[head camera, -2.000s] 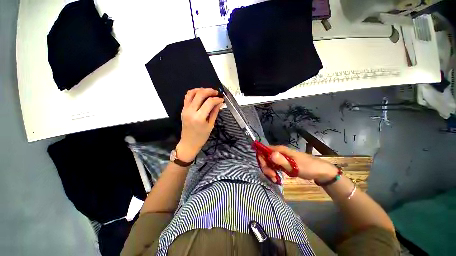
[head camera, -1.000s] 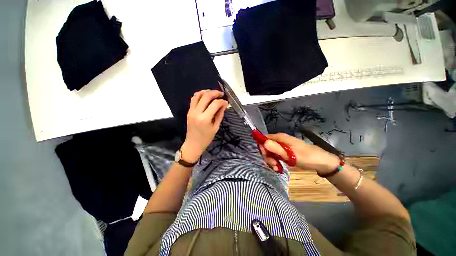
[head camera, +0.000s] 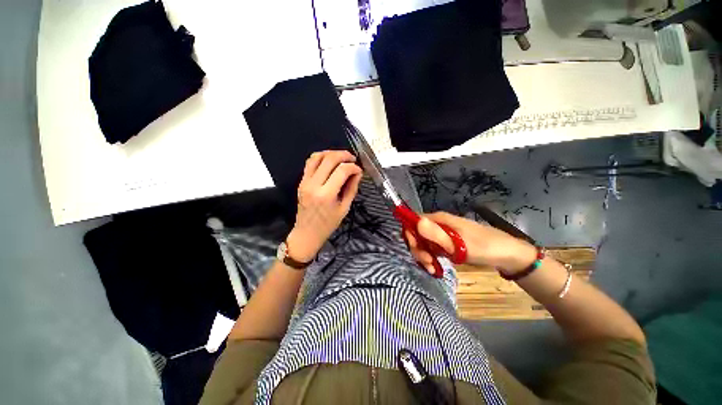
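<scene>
A flat black fabric piece (head camera: 297, 119) with a pointed top lies over the table's front edge. My left hand (head camera: 324, 190) holds its right side near the table edge, fingertips pinched on the fabric. My right hand (head camera: 443, 241) is closed around the red handles of the fabric shears (head camera: 385, 187). The long silver blades point up and left along the piece's right edge, just right of my left fingertips. The blades look slightly apart. The lower end of the piece is hidden behind my left hand.
A black stack (head camera: 443, 75) stands right on the white table (head camera: 214, 158), a smaller one (head camera: 142, 71) left. A dark fabric pile (head camera: 158, 277) hangs below left. Black trimmings lie on my striped apron (head camera: 364, 316) and the floor. A wooden bench (head camera: 514, 289) is at lower right.
The black piece sits slightly lower, towards me. My left hand has moved a little down with it. The shears stay along its right edge, with their handles shifted slightly.
</scene>
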